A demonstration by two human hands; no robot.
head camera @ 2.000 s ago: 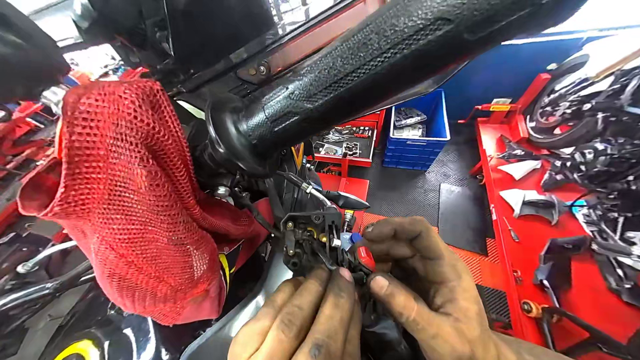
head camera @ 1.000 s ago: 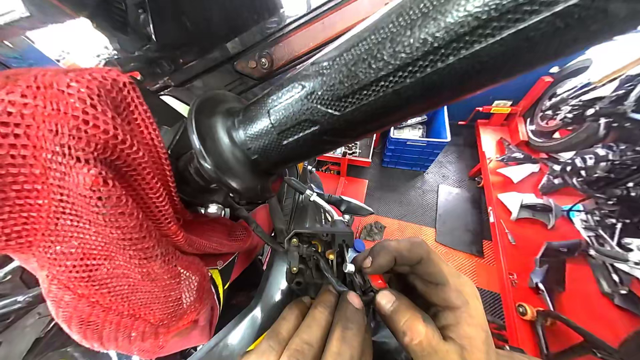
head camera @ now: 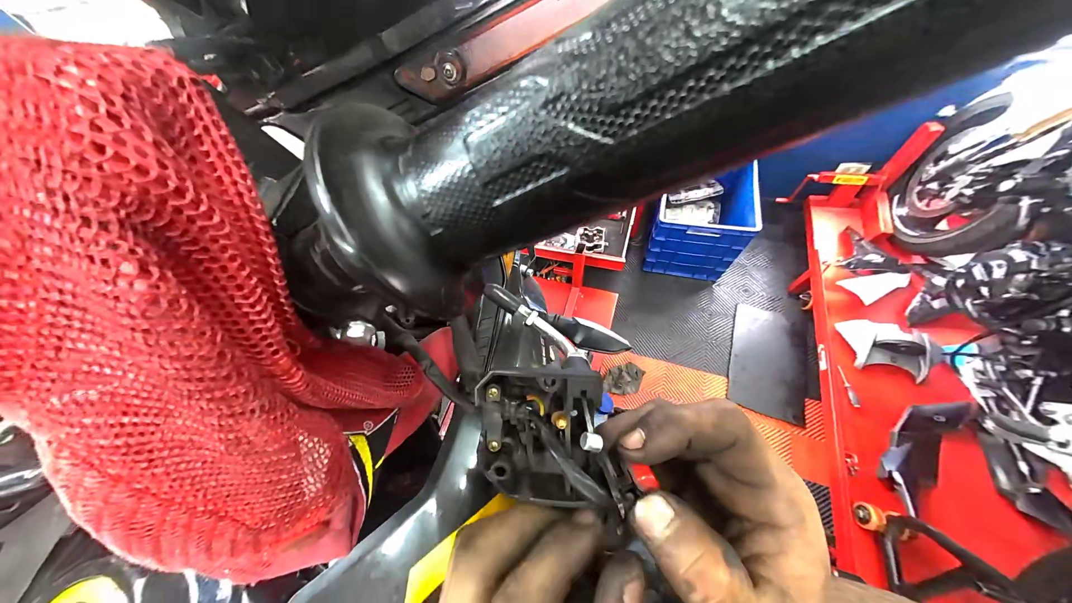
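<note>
An opened black handlebar switch housing [head camera: 523, 452] shows its inside, with brass-coloured screws, a dark cable and a metal cable end [head camera: 591, 441]. My left hand [head camera: 536, 557] holds the housing from below, fingertips at its lower edge. My right hand [head camera: 720, 494] is at the housing's right side, thumb and index finger around small black parts there; a bit of red shows between the fingers. What lies within the grip is partly hidden. Above the housing runs a black rubber handlebar grip [head camera: 586, 126], its flanged end beside a red mesh cloth [head camera: 151, 318].
A brake or clutch lever end and cable [head camera: 544, 327] lie just above the housing. Behind stand a blue crate [head camera: 699, 243] and a red tool tray [head camera: 586, 251]. At the right, a red lift platform [head camera: 871, 435] bears a motorcycle wheel [head camera: 955, 193] and fairing parts.
The view has moved closer to the handlebar grip. My right fingers have shifted off the housing's middle, so more of its inside shows. The red piece between them is less visible.
</note>
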